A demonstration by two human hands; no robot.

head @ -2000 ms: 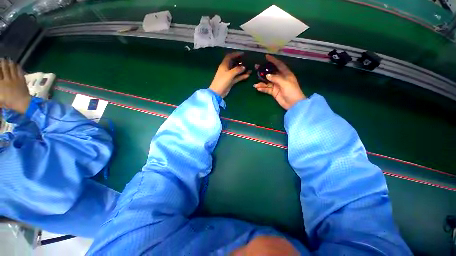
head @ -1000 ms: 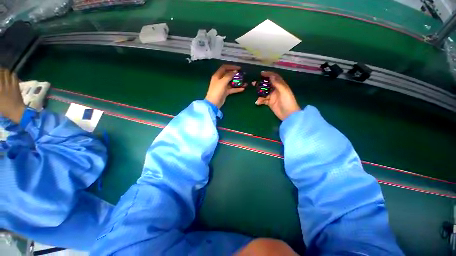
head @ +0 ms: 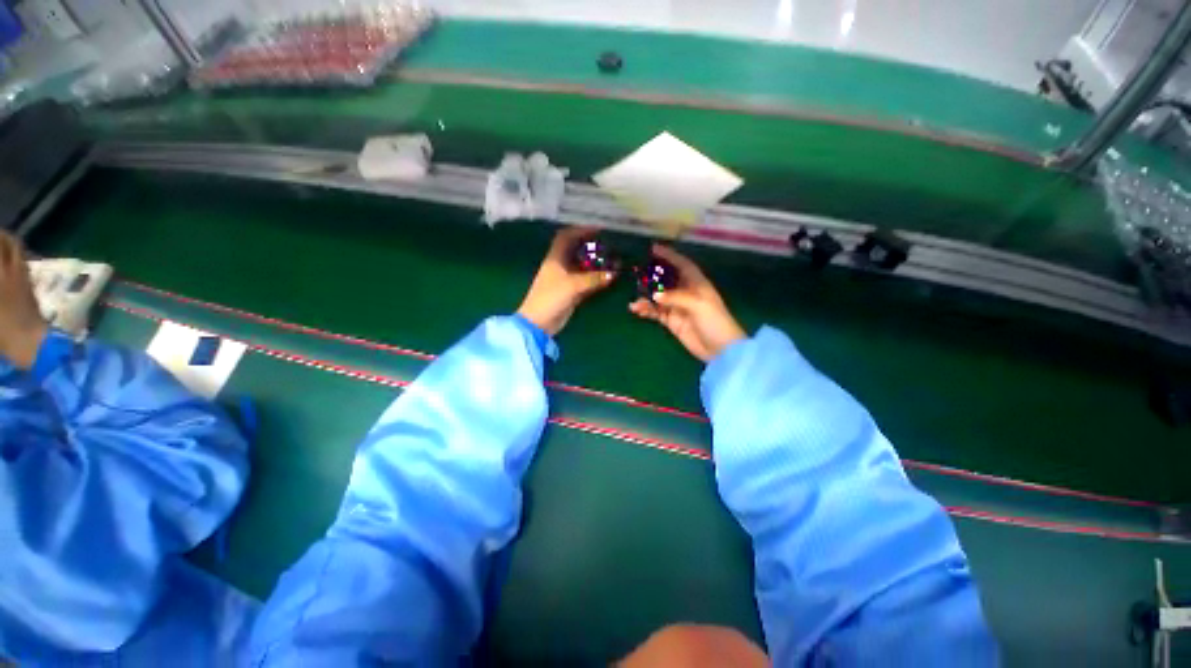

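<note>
My left hand [head: 563, 281] holds a small glossy black unit [head: 592, 256] between its fingertips, its face showing white and coloured glints. My right hand [head: 690, 303] holds another small glossy black unit [head: 656, 278] with similar glints. The two units are close together but apart, above the dark green conveyor belt [head: 392, 294]. What the units are exactly is too small to tell.
The metal rail [head: 457, 187] beyond holds a pale block [head: 395, 157], crumpled clear plastic [head: 525, 189], a cream sheet [head: 669, 179] and two black pieces [head: 882, 249]. A neighbour's sleeve [head: 118, 457], white card [head: 193, 360] and white tray [head: 65, 290] are left.
The view has tilted up, showing more of the far side, with a small black piece on the far green surface. Both hands still hold their units; the unit faces have turned and now show glints.
</note>
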